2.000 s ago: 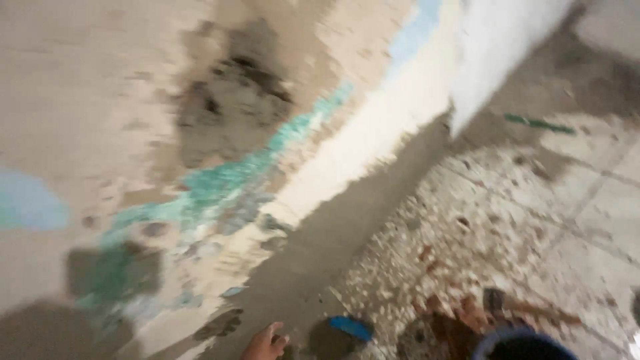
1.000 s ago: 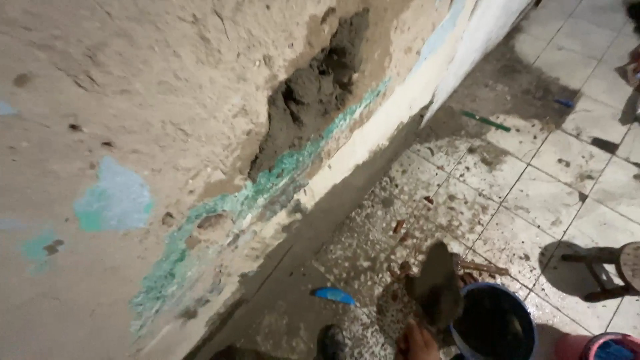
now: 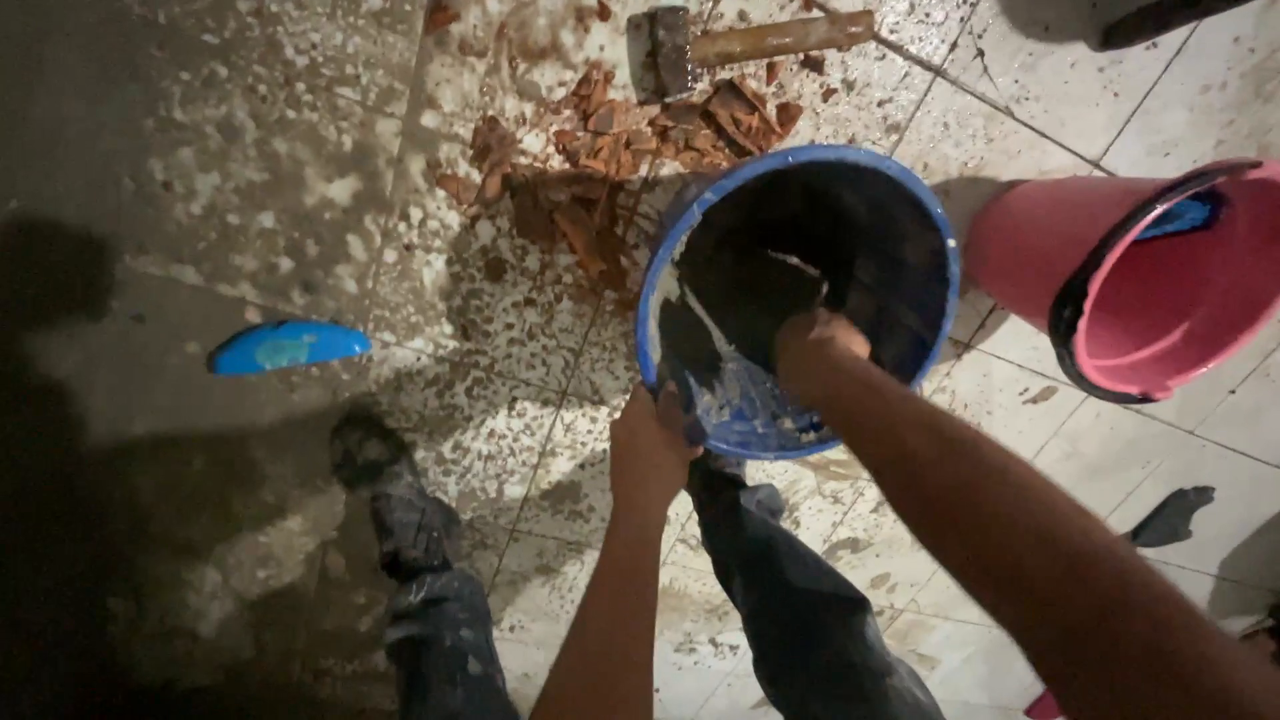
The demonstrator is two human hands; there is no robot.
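Observation:
A blue bucket [image 3: 800,152] tilts toward me, its inner wall smeared with grey mortar and its depth dark. My left hand [image 3: 652,445] grips the rim at the lower left. Inside the bucket is my right hand [image 3: 822,355], its fingers curled; a thin pale edge shows just beyond them, but the dark interior hides what the hand holds. Dark mortar [image 3: 740,290] lies in the bucket.
A hammer with a wooden handle [image 3: 780,40] lies beyond broken reddish brick pieces [image 3: 650,130]. At the right a pink bucket [image 3: 1030,250] lies on its side with something blue inside. A blue curved piece [image 3: 290,347] is on the stained floor at left. My shoes and trouser legs are below.
The view has swung from the wall down to the floor. One second ago a hand was beside the blue bucket, near a dark trowel-like blade; now both hands are at the bucket, the right one inside.

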